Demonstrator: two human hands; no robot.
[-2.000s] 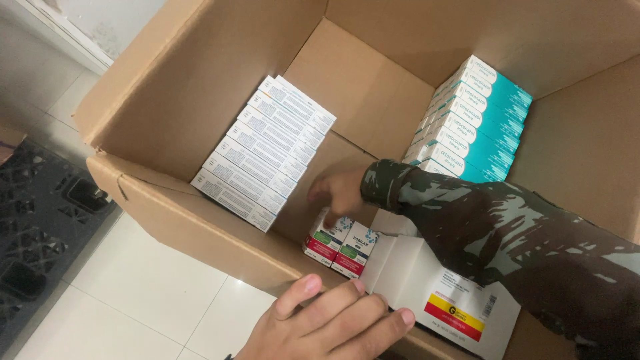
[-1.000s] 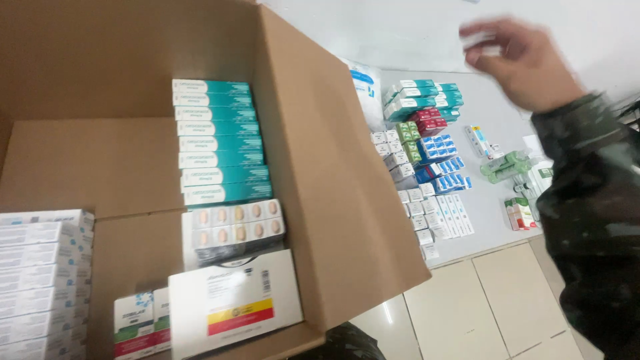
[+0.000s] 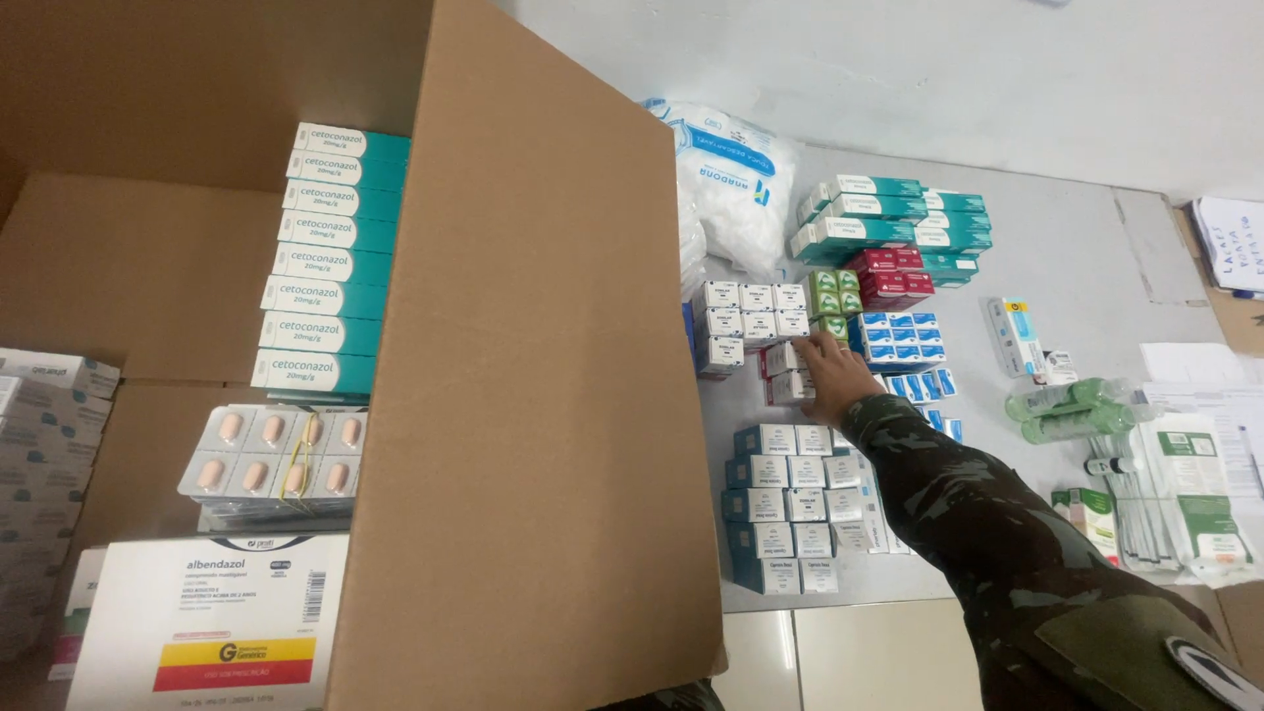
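Observation:
On the grey table, my right hand [image 3: 835, 377] touches small white and red medicine boxes [image 3: 787, 372], fingers and thumb around their near end; whether it grips them is hidden. White boxes [image 3: 755, 296] stand behind them, green boxes [image 3: 835, 292] and blue-white boxes [image 3: 899, 339] beside them, and a larger block of white cartons [image 3: 780, 504] nearer. My left hand is out of view. Inside the cardboard box [image 3: 553, 375] are a column of teal-white cetoconazol cartons [image 3: 321, 262], banded tablet blisters [image 3: 272, 459] and a white albendazol carton [image 3: 222, 612].
White cartons [image 3: 39, 474] are stacked at the carton's far left. On the table are a plastic bag of white items [image 3: 736, 188], teal cartons [image 3: 879, 212], red boxes [image 3: 894, 276], green-tinted bottles [image 3: 1076, 410], white-green packets [image 3: 1185, 494] and papers. A wall stands behind.
My right hand, inside the cardboard box two seconds ago and raised over the table one second ago, is now down at the small boxes. The view has swung toward the table; my left hand has left it.

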